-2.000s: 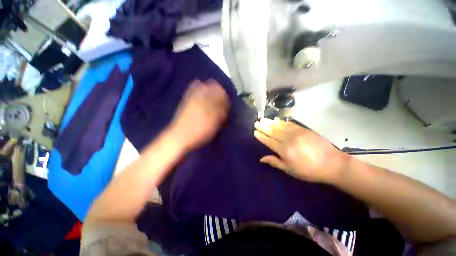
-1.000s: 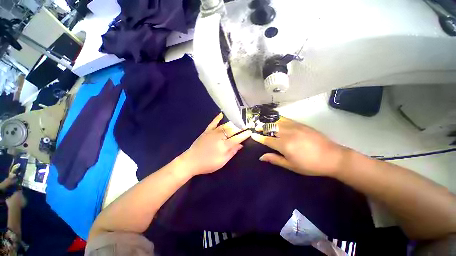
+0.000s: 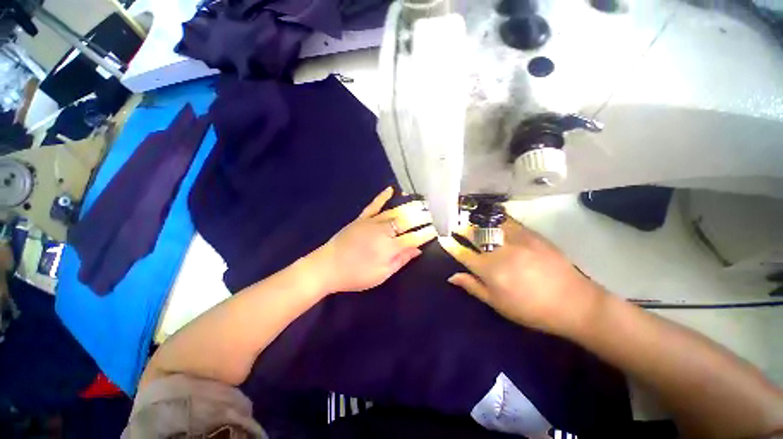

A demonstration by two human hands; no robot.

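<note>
A large dark navy-purple garment piece (image 3: 292,163) lies over the machine bed and down over my lap. My left hand (image 3: 365,250) rests flat on it with fingers spread, just left of the needle area. My right hand (image 3: 515,270) presses on it from the right, its fingertips by the needle area and partly behind the lower tension knob (image 3: 488,237). The pale end cover of the sewing machine head (image 3: 444,129) hides the needle and presser foot. A white label or slip (image 3: 508,408) lies on the cloth near my lap.
A long purple cut piece (image 3: 137,201) lies on a blue sheet (image 3: 81,291) at left. A crumpled dark fabric pile (image 3: 249,43) sits at upper left. A black pad (image 3: 631,206) lies right of the needle. Another machine (image 3: 17,184) stands far left.
Since two seconds ago, my left hand has come down beside the needle area. Since one second ago both hands stay there, while the camera view has shifted.
</note>
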